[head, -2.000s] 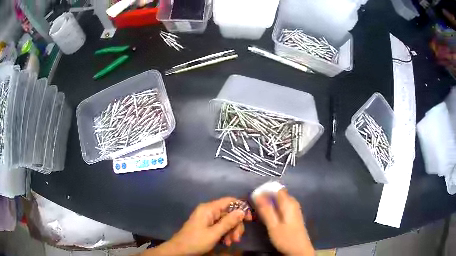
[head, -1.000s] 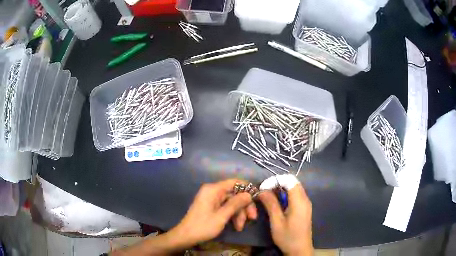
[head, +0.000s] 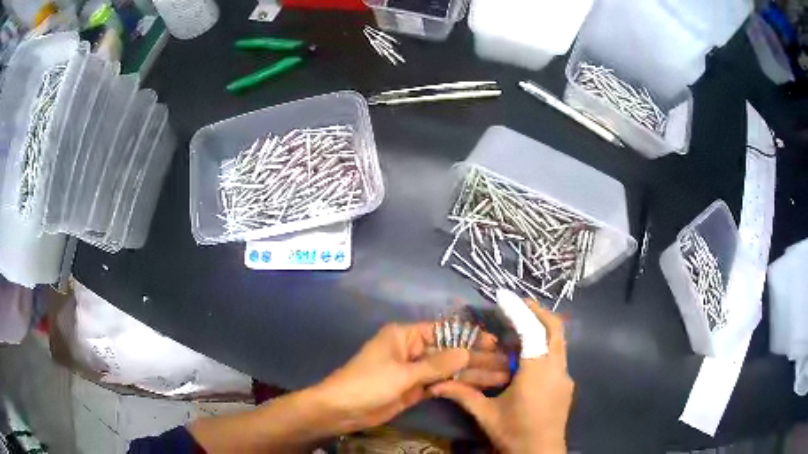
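Note:
My left hand (head: 390,372) is at the bottom centre and holds several silver metal pins (head: 455,333) fanned side by side between thumb and fingers. My right hand (head: 532,390) is close beside it, its thumb near the left fingers. A white wrap (head: 523,324) lies along the right index finger, and a small blue tool (head: 513,361) shows partly inside the right hand; the rest of it is hidden. Beyond the hands, the supply tub (head: 549,173) lies tipped with pins spilling out. The collecting tub (head: 376,168), full of pins, rests on the digital scale (head: 299,254).
Green-handled pliers (head: 268,74), tweezers (head: 434,93), loose pins (head: 383,44) and a white pen (head: 571,113) lie at the back. Small side tubs (head: 678,133) stand right, by a black pen (head: 637,257) and paper strip (head: 709,395). Stacked tubs (head: 133,168) stand left.
The view has shifted, so the bench things sit farther right. The right hand has opened somewhat, with the white wrap now upright, and the pins in the left hand are spread in a clearer fan.

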